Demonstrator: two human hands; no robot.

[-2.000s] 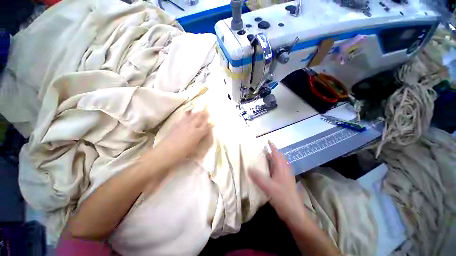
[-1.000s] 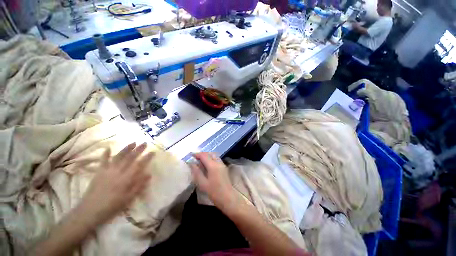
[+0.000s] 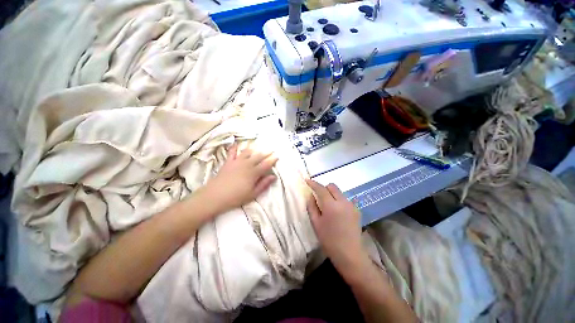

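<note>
A large heap of cream fabric (image 3: 126, 132) lies left of the needle and hangs over the table's front edge. My left hand (image 3: 243, 180) rests on the cloth with fingers spread, left of and below the presser foot. My right hand (image 3: 333, 214) is at the cloth's right edge by the table's front edge, with thumb and index finger at the fabric; its other fingers are partly hidden. The white sewing machine (image 3: 290, 60) with a blue stripe stands behind. The presser foot (image 3: 309, 140) shows no cloth clearly under it.
Scissors with red and orange handles (image 3: 403, 115) lie on a flat black object. Thin pens or tools (image 3: 423, 159) lie near the printed ruler scale (image 3: 394, 189). A bundle of cream cords (image 3: 507, 135) hangs at the right. More cream cloth (image 3: 529, 233) lies below it.
The view has swung back left from the aisle and crates to the machine. My left hand is now closer to the foot, and my right hand has its fingers on the cloth's edge.
</note>
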